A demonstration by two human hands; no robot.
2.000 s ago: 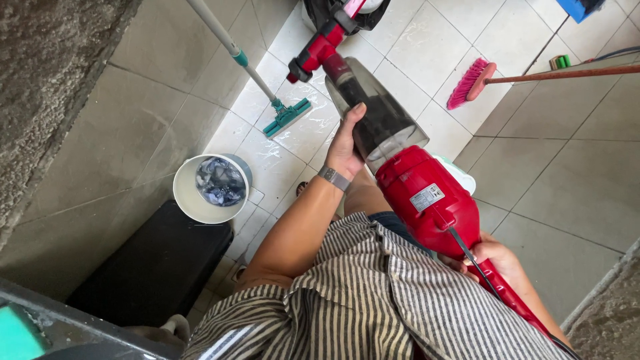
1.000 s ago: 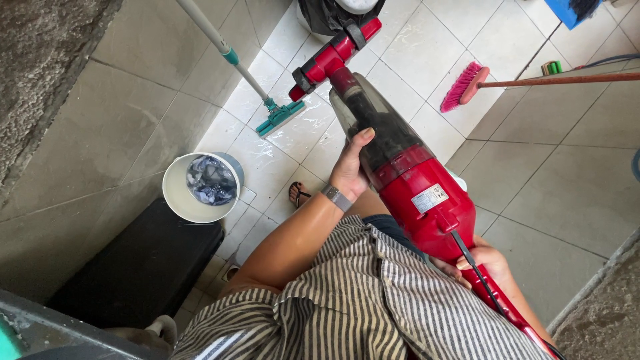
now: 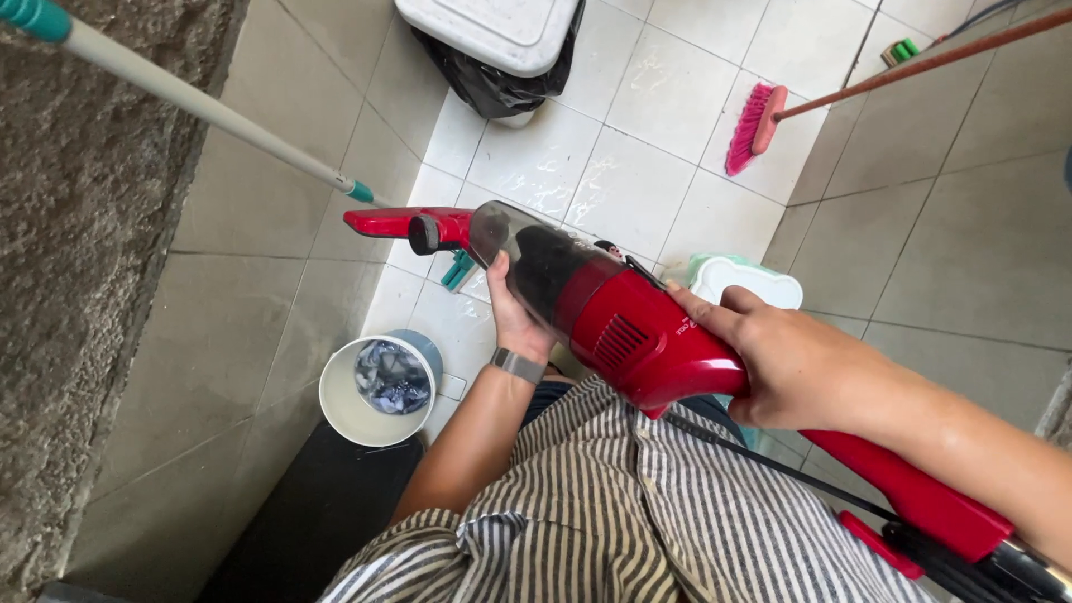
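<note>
A red handheld vacuum cleaner (image 3: 645,327) lies slantwise across my front, its red nozzle (image 3: 402,224) toward the left. My left hand (image 3: 517,314) holds the smoky transparent dust cup (image 3: 536,255) from below and to the left. On the red motor body rests my right hand (image 3: 779,360), its fingers around the part near the handle and the index finger by a dark latch at the rim of the cup. Behind that hand the red handle (image 3: 913,486) runs down to the right, with a black power cord (image 3: 787,477) alongside.
A bucket (image 3: 335,394) with wet cloth stands at left beside a black object (image 3: 310,519). A squeegee pole (image 3: 209,109) crosses the upper left. A lidded bin (image 3: 494,33), a pink broom (image 3: 764,121), a green-and-white brush (image 3: 900,52) and a white-lidded container (image 3: 745,285) are around the tiled floor.
The vacuum cleaner has turned, so its nozzle end now points left and another side of the body shows. My right hand has come from beneath the handle end onto the body. The view has shifted.
</note>
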